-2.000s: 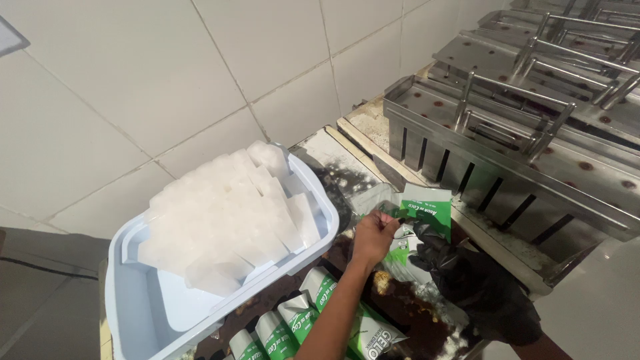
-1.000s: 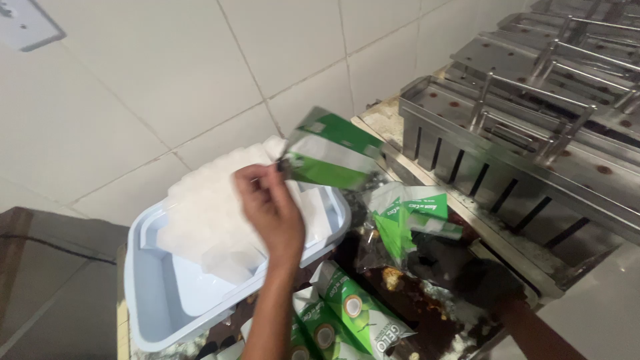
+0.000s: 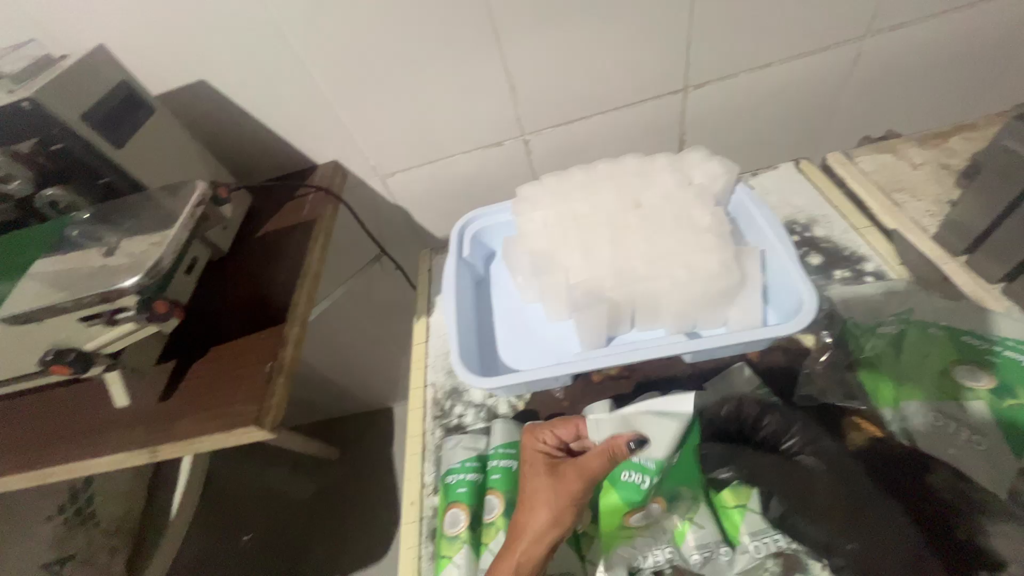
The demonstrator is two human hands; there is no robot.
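My bare left hand (image 3: pixel 560 480) pinches the white upper edge of a green-and-white printed plastic bag (image 3: pixel 648 480) between thumb and fingers. My right hand (image 3: pixel 776 472), in a black glove, is at the right of this bag, against more green bags; its fingertips are blurred and their grip is unclear. Rolled or folded green packets (image 3: pixel 460 504) stand in a row left of my left hand. Above the hands sits a light-blue plastic tub (image 3: pixel 512 376) with a heap of white, frosted pieces (image 3: pixel 632 232). Another green printed bag (image 3: pixel 944 376) lies flat at the right.
A wooden table (image 3: pixel 296 344) at the left holds a machine with a metal plate (image 3: pixel 120 248) and knobs. A dark cable (image 3: pixel 368 232) runs from it along the tiled wall (image 3: pixel 592 72). Part of a grey metal mould (image 3: pixel 992 200) shows at the far right.
The view has swung left, bringing the machine in. A second ago my left hand held a green bag up in front of the tub; now it is lower, at the bags below the tub.
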